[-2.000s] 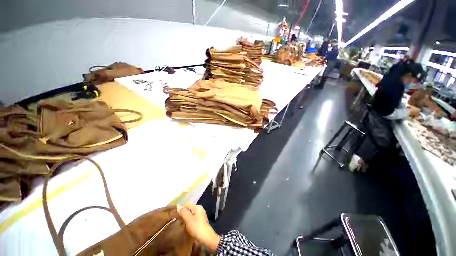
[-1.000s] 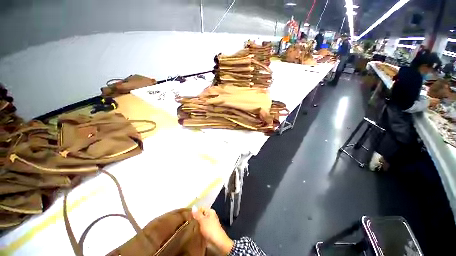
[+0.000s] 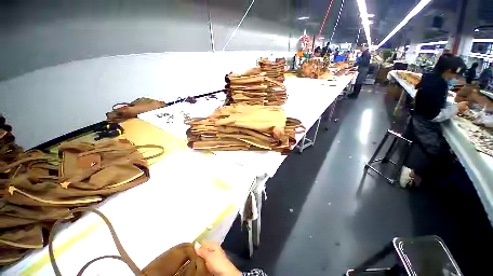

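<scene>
A brown bag (image 3: 174, 261) lies at the near edge of the white table, cut off by the bottom of the picture. A short piece of its zipper line shows. Its thin strap (image 3: 111, 229) stands up in a loop to the left, with part of a second loop below it. One hand in a checkered sleeve, which looks like my right hand (image 3: 215, 257), pinches the bag's top corner between thumb and fingers. My left hand is not in the picture.
Brown bags (image 3: 102, 167) lie heaped on the table at left. Folded brown pieces (image 3: 240, 129) are stacked farther along it, with a taller stack (image 3: 254, 89) behind. A stool (image 3: 427, 256) stands at lower right. A person (image 3: 435, 102) works at the right table.
The bag and my right hand sit lower in the picture, and less of both shows. The view has shifted. The hand still pinches the bag's corner.
</scene>
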